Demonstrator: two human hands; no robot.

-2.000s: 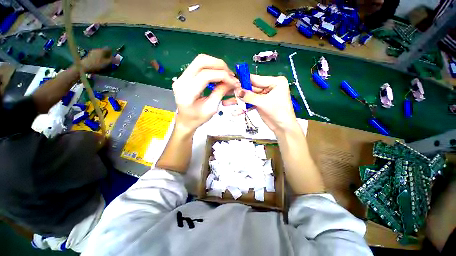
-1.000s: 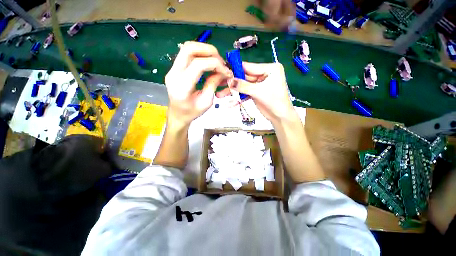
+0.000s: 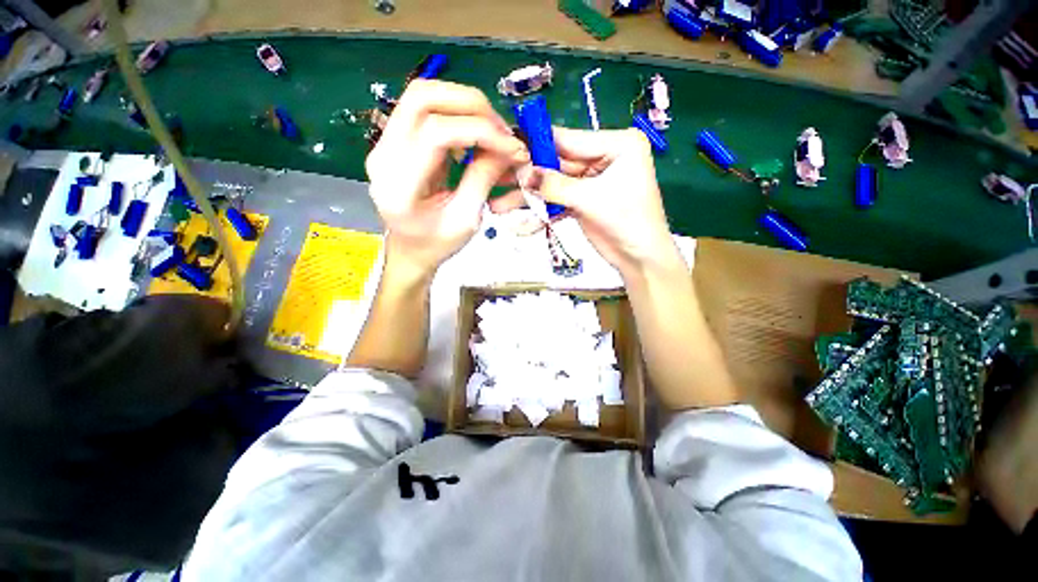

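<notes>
My right hand (image 3: 603,188) holds a blue battery cell (image 3: 535,127) upright between its fingertips, above the white sheet. A small circuit board (image 3: 566,267) dangles below the cell on thin wires. My left hand (image 3: 438,176) has its thumb and forefinger pinched together against the cell's left side. A small pale piece shows at these fingertips; whether it is loose or stuck to the cell cannot be told. The parts box (image 3: 635,392), full of white adhesive pieces (image 3: 541,352), sits below my hands.
A green conveyor belt (image 3: 353,85) crosses behind my hands with blue cells and pink-and-white units (image 3: 809,156). Green PCB panels (image 3: 911,387) are heaped at right. A yellow printed sheet (image 3: 324,290) lies left. A hanging hose (image 3: 171,142) and a dark-clothed person (image 3: 114,432) are at left.
The units on the belt have shifted left. The other person's arm at left and a hand seen at the far bench are gone. My hands stay together at the cell.
</notes>
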